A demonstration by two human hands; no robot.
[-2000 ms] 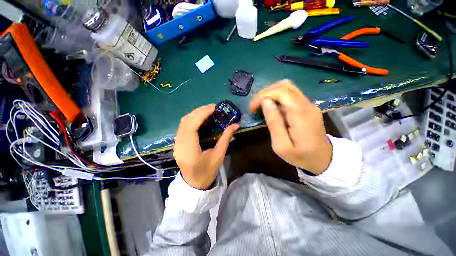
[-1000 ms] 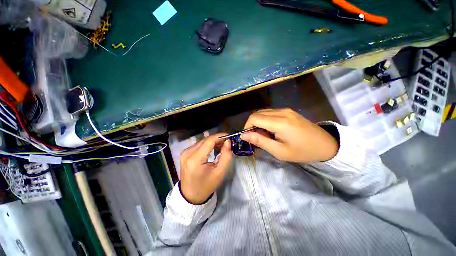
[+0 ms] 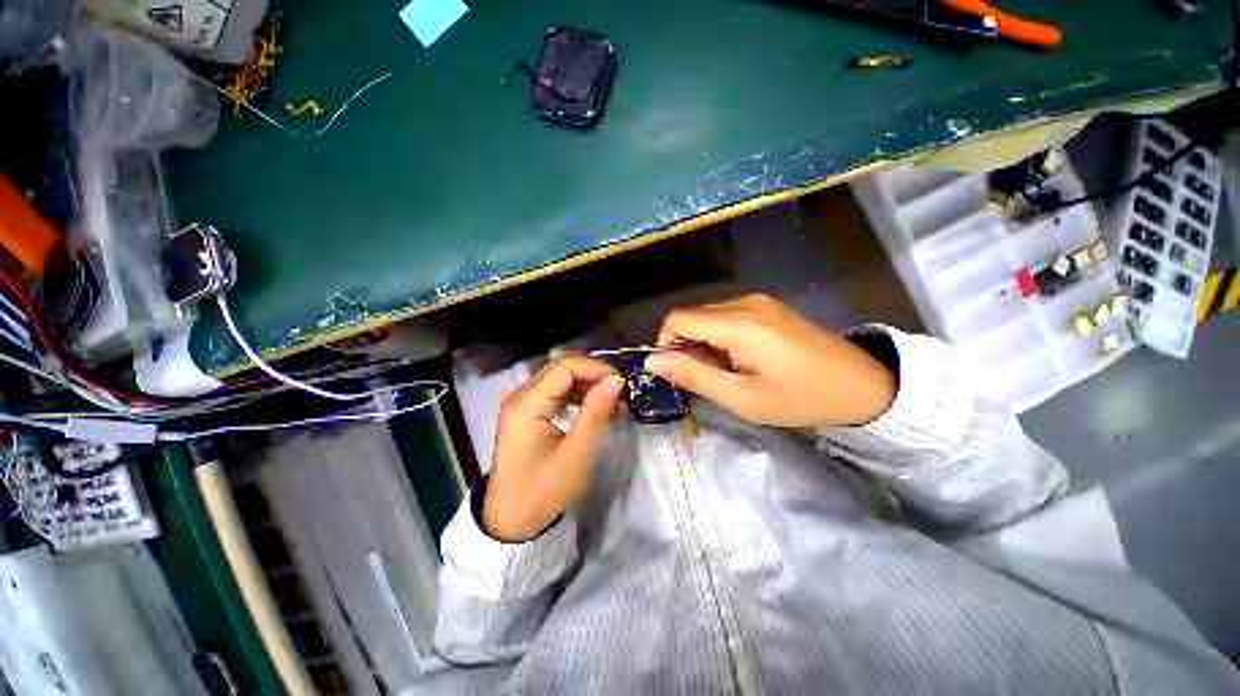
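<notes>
A small dark square watch body is held over my lap, below the bench edge. My left hand pinches its left side between thumb and fingers. My right hand is at its upper right, with thumb and finger closed on a thin, light, stick-like tool that lies across the watch's upper edge. The tool's far end reaches my left fingertips. The tool's type is too small to tell. A second black rounded square part lies on the green mat.
The green bench has a light blue square, orange-handled pliers and gold scraps. A charging stand with a watch and white cables are at left. White parts trays stand at right, below the bench edge.
Both hands came down from the bench to my lap with the watch, and a thin tool now shows at my right fingers. The view has tilted down. Over the last second the hands barely moved.
</notes>
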